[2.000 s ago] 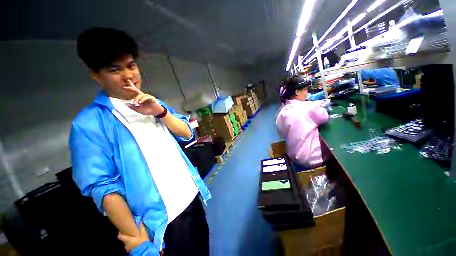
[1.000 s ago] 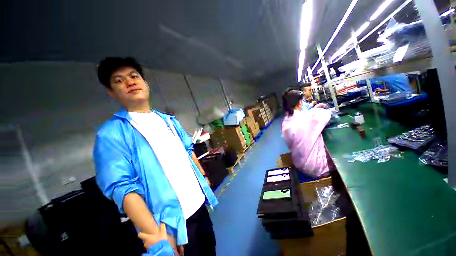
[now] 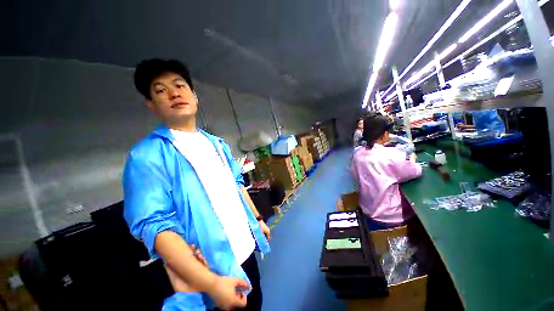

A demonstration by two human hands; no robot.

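Note:
My left hand (image 3: 181,271), in a blue sleeve, reaches in from the bottom edge, left of centre. It is closed around the forearm (image 3: 185,258) of a standing person in a blue jacket (image 3: 152,188). Part of my hand is hidden by that forearm. The person's own hand (image 3: 229,293) hangs near the bottom edge with curled fingers. My right hand is out of the picture.
Right: a green bench (image 3: 471,255) with clear plastic pieces (image 3: 465,201) and a filled black tray (image 3: 507,183). Stacked black trays (image 3: 343,258) and an open carton (image 3: 416,290) stand beside it. A seated person (image 3: 381,182) wears pink. A blue aisle (image 3: 291,249) runs back past cartons (image 3: 280,173).
The person's raised hand has come down from the mouth to their side. The forearm I hold now reaches further right, and its hand shows. The view has shifted slightly.

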